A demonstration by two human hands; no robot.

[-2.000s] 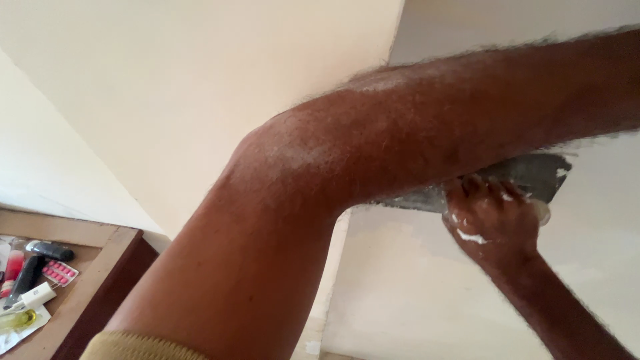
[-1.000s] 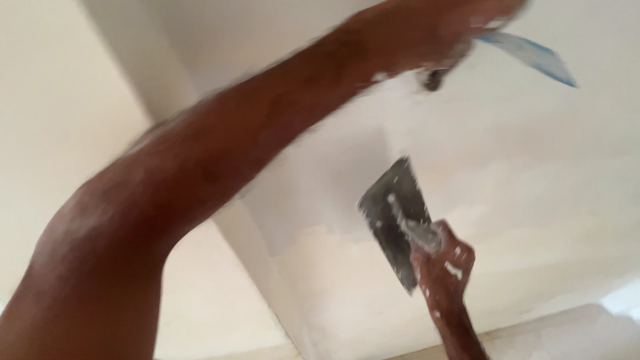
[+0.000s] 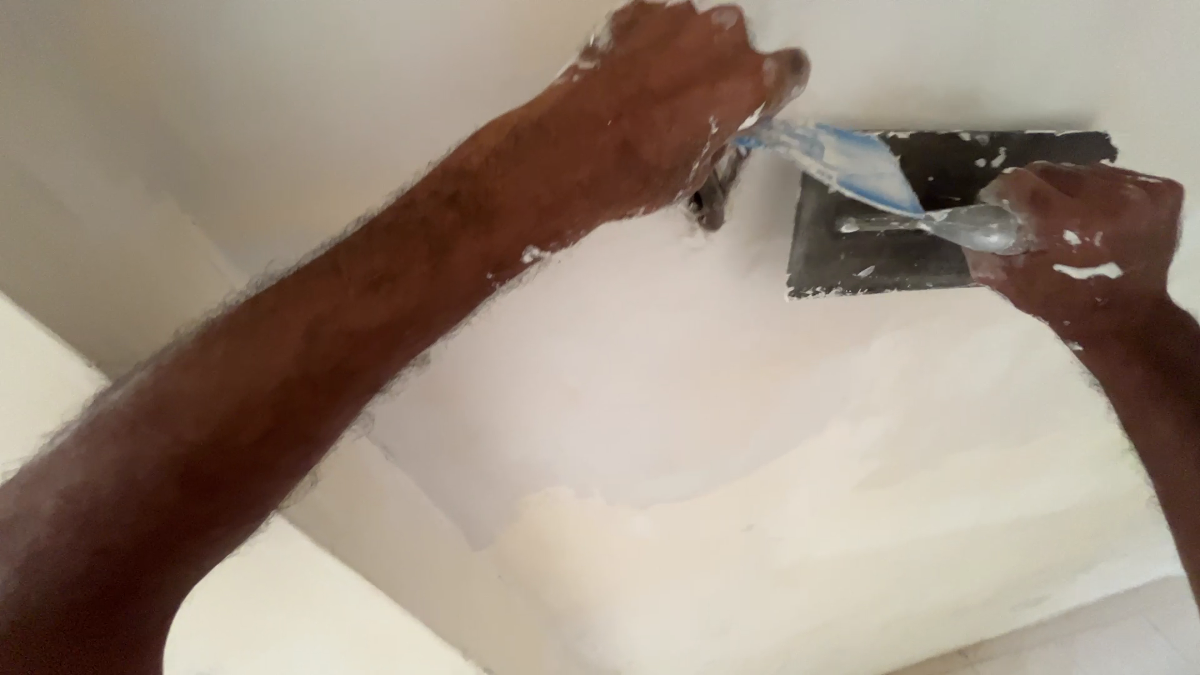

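My left hand (image 3: pixel 689 103), spotted with white paste, grips a putty knife whose blue and white blade (image 3: pixel 858 169) points right. A dark bit of something (image 3: pixel 711 199) shows below that hand; I cannot tell what it is. On the right my right hand (image 3: pixel 1092 234) is closed round the grey handle of a rectangular steel plastering trowel (image 3: pixel 881 258), which lies close to the wall. The putty knife's blade overlaps the trowel in view; whether they touch I cannot tell. Fresh-looking, pale grey-white filler (image 3: pixel 637 375) covers part of the wall.
The cream wall surface (image 3: pixel 731 572) borders the smoother grey-white area along an uneven edge. A corner strip (image 3: pixel 394 553) runs diagonally at the lower left. Another pale surface (image 3: pixel 1106 633) meets the wall at the bottom right.
The trowel has turned from steeply tilted to nearly level, and my right hand is now close to the putty knife. The view has shifted much from the earliest frame, where a cluttered wooden surface showed.
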